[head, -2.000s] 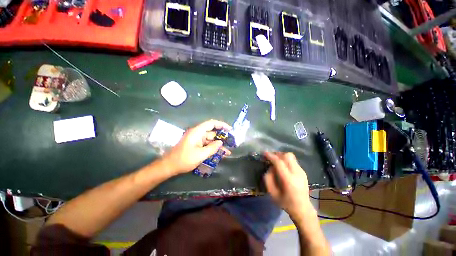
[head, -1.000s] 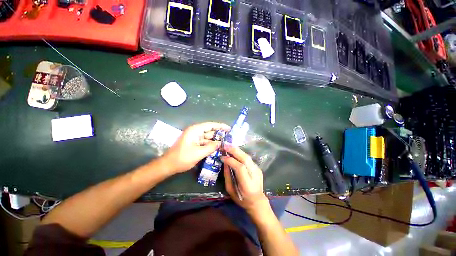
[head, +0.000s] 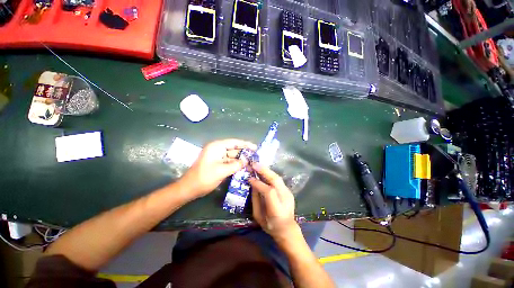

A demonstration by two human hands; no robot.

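A blue circuit board (head: 236, 194) with silvery patches lies lengthwise under my hands near the bench's front edge. Its narrow blue end (head: 270, 135) shows beyond my fingers. My left hand (head: 213, 167) holds a small dark part (head: 247, 155) between its fingertips, over the middle of the board. My right hand (head: 273, 199) is just right of it, its fingertips close to the small part. Its fingers are curled, and whether it holds a tool cannot be made out. White pieces lie beside the board's far end.
A clear tray (head: 265, 66) with keypad phones and a red tray (head: 79, 42) stand at the back. A white rounded pad (head: 194, 108) and a white rectangle (head: 79, 147) lie left. A black screwdriver (head: 370, 185) and a blue box (head: 402, 171) are at right.
My right hand has come in from the right to the board and my left hand. The dark tool seen in it one second ago no longer shows clearly. My left hand stays over the board.
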